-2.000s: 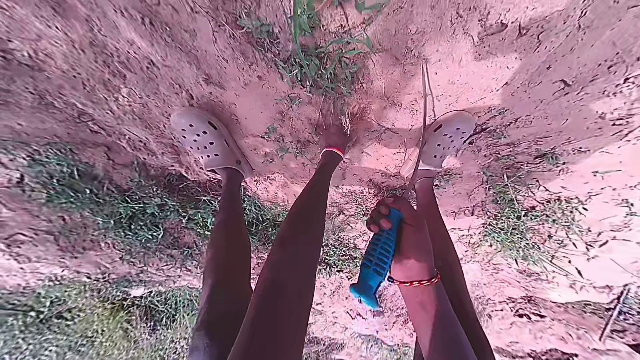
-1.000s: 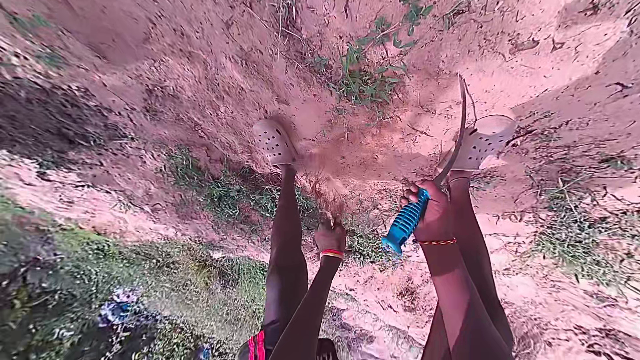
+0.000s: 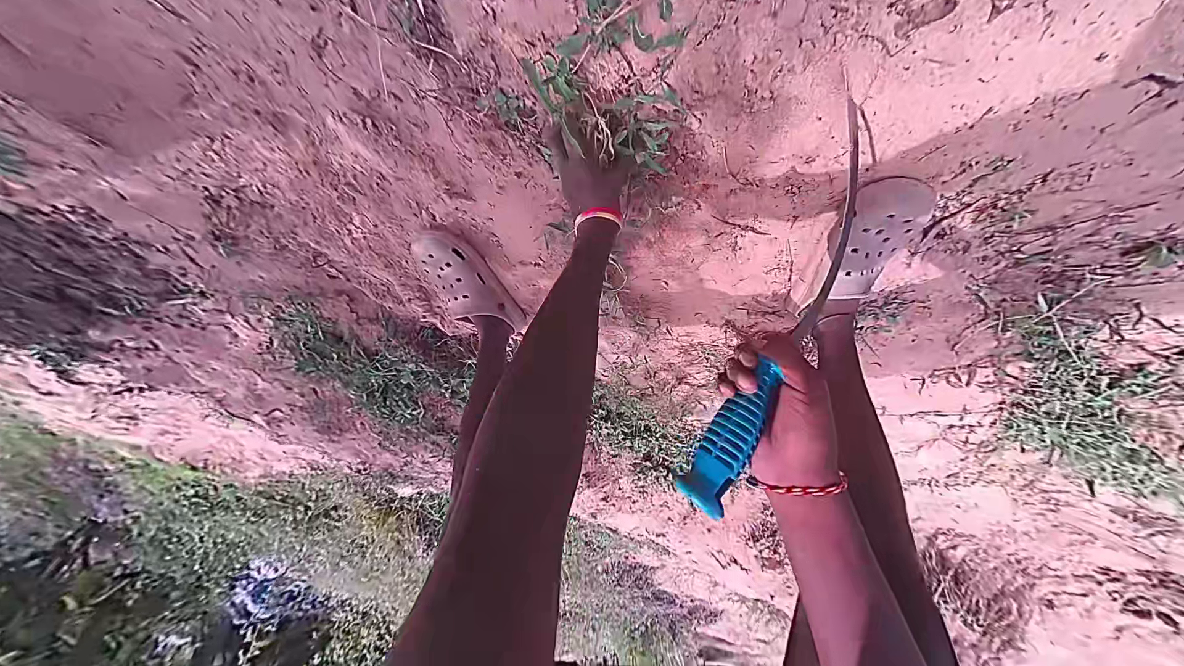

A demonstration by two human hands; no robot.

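Observation:
My left hand [image 3: 592,171], with a red and pale band at its wrist, reaches forward into a clump of leafy green weeds [image 3: 638,120]. Its fingers are mostly hidden among the stems, so their grip cannot be made out. My right hand [image 3: 791,407], wearing a red and yellow cord bracelet, is closed around the ribbed blue handle [image 3: 731,444] of a sickle. The thin curved blade [image 3: 846,208] points forward, passing over the inner edge of the right clog.
Pale perforated clogs, the left [image 3: 462,277] and the right [image 3: 888,231], stand on reddish bare soil [image 3: 721,250]. Low grass [image 3: 1082,407] grows at the right, and more greenery [image 3: 305,546] spreads over the lower left.
My left hand has moved forward from the soil between the feet to the leafy clump. My right hand still holds the sickle, its blade pointing forward.

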